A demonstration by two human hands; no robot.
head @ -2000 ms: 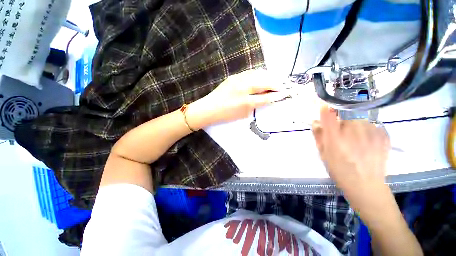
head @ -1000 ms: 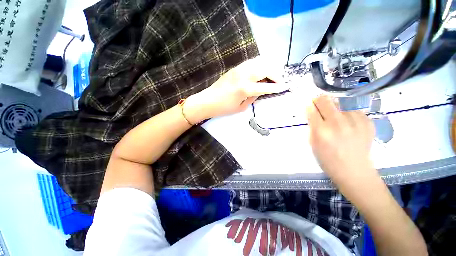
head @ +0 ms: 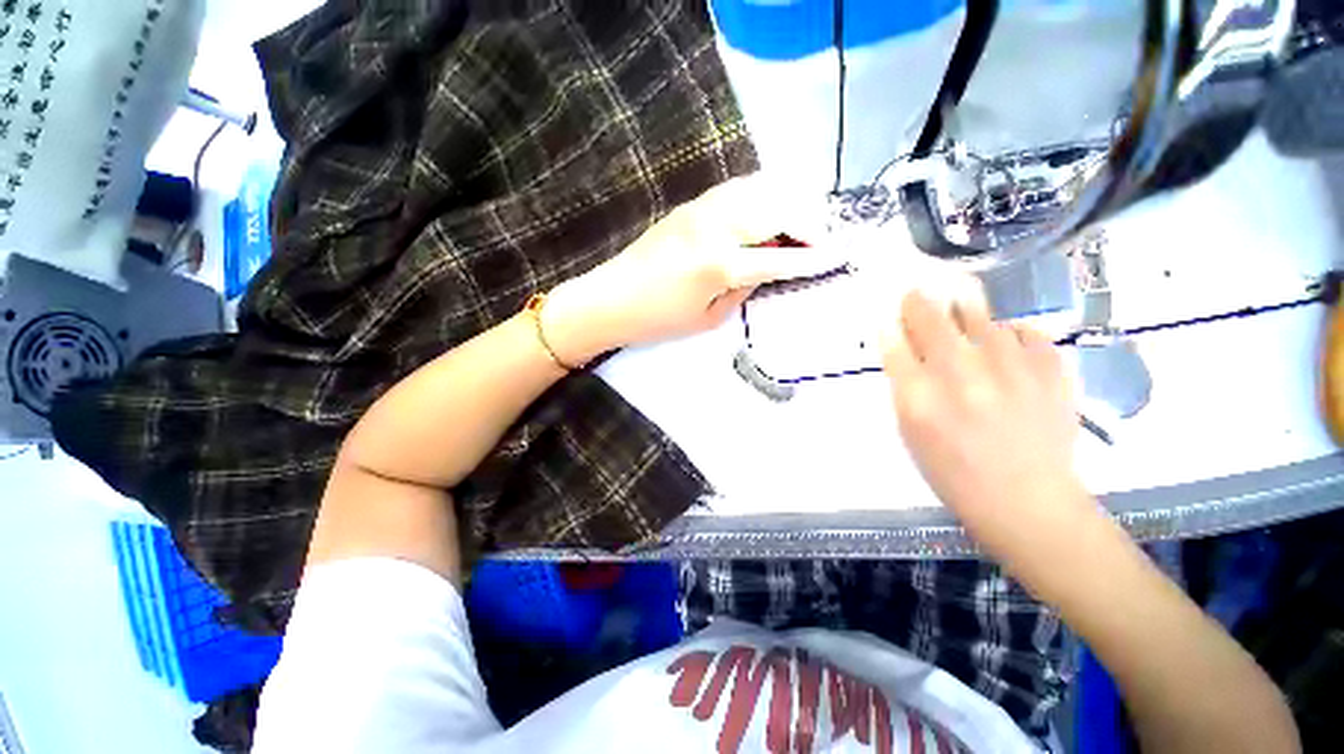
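Observation:
The dark brown plaid garment (head: pixel 487 221) lies bunched on the table left of the sewing machine's needle area (head: pixel 870 206). My left hand (head: pixel 693 273) lies at the garment's right edge with thumb and index finger pinching a narrow dark fold of it, fingertips just left of the needle. My right hand (head: pixel 980 390) is right of and below the needle, fingers bent, fingertips near the presser foot. A slim dark tip (head: pixel 1095 429) shows at its right side; whether the hand holds something is washed out by glare.
A shiny curved metal guard (head: pixel 1098 221) arches over the needle area. A flat silver piece (head: pixel 1123 376) lies right of my right hand. A grey vented box (head: pixel 74 354) stands at left. A blue basket (head: pixel 184 611) is below left. A yellow-orange handle (head: pixel 1335 368) shows at the right edge.
My right hand has moved up and left towards the needle, uncovering more of the silver piece. My left hand keeps its pinch. The view has shifted slightly.

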